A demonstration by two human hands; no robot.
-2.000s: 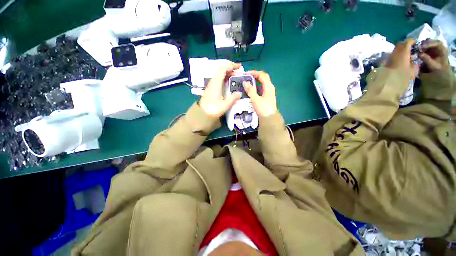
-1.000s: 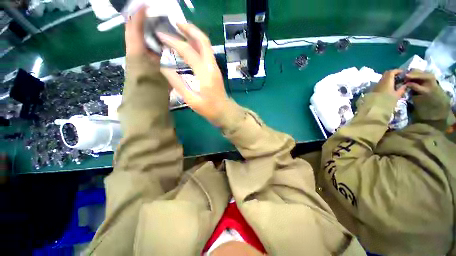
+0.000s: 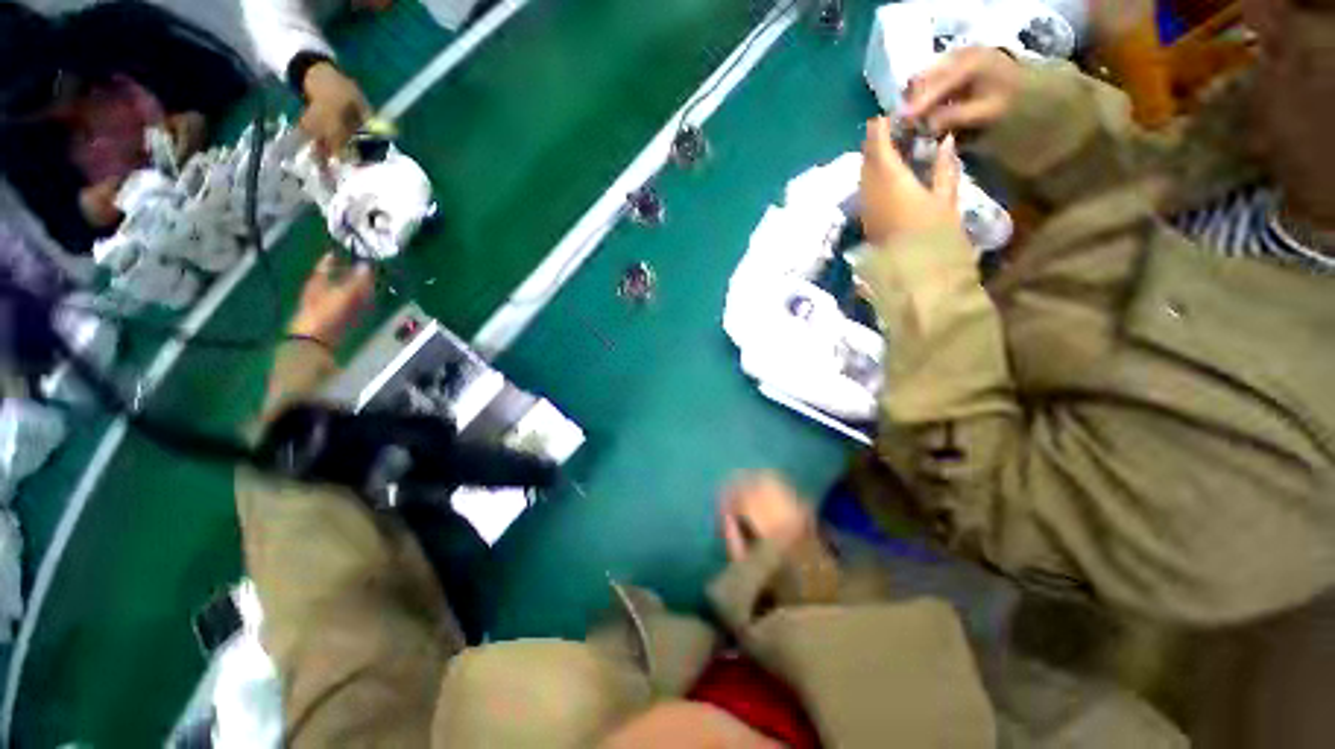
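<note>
My left arm stretches to the upper left over the belt. My left hand (image 3: 334, 300) is just below a white camera housing (image 3: 381, 202); whether it touches the housing or holds something small cannot be told. A person's hand (image 3: 334, 106) from across is at the housing's top. My right hand (image 3: 764, 515) is blurred, low over the bench's front edge, loosely curled with nothing visible in it. The black electric screwdriver (image 3: 425, 451) hangs across my left forearm, in front of the screw feeder (image 3: 505, 410).
White housings (image 3: 798, 307) stand on the bench at right, beside a coworker (image 3: 1054, 366) working with both hands. Small lens modules (image 3: 636, 281) lie near the belt edge. White parts (image 3: 154, 242) are piled upper left. A cable (image 3: 252, 176) hangs at left.
The view has swung left. My hands have parted: the left reaches far across the belt, the right has come back low. The unit they held is no longer seen between them.
</note>
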